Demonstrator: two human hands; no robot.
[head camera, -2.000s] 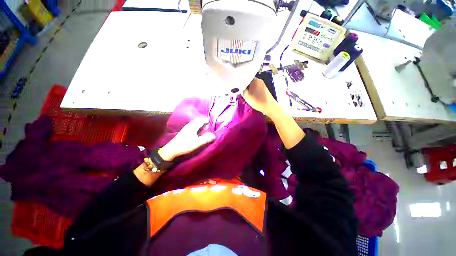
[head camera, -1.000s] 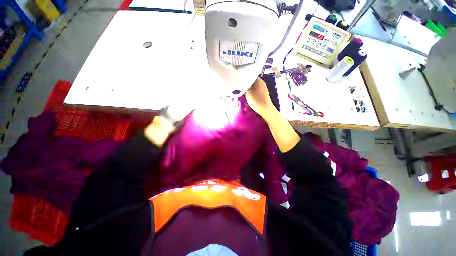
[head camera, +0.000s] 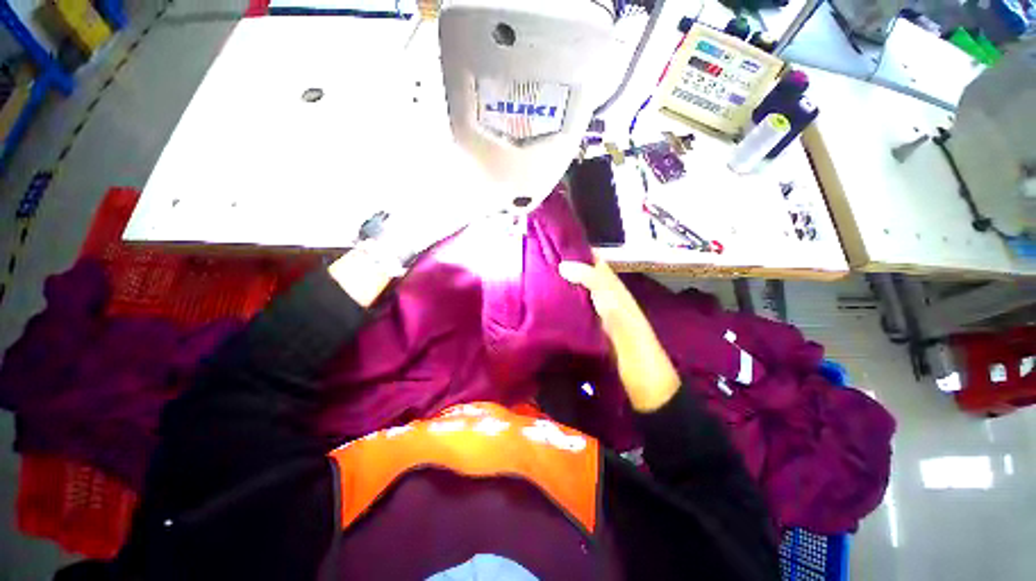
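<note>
A maroon garment (head camera: 443, 329) lies over the table edge and my lap, with its far end under the white JUKI sewing machine head (head camera: 523, 102). My left hand (head camera: 392, 252) is at the garment's left edge beside the needle area; its fingers are washed out by the lamp glare, so its hold cannot be told. My right hand (head camera: 591, 278) grips the right side of the garment at the table's front edge. The presser foot and needle are lost in glare.
A black flat rectangle (head camera: 598, 202), a thin tool (head camera: 682, 230) and small parts (head camera: 802, 211) lie right of the needle. Behind are a control panel (head camera: 716, 82) and thread cones (head camera: 776, 119). A red crate (head camera: 74, 499) and blue basket (head camera: 816, 552) hold maroon garments at either side.
My right hand has moved from beside the machine head back toward me, uncovering the black rectangle. My left hand first went forward-left off the garment's middle, then stayed near the table edge.
</note>
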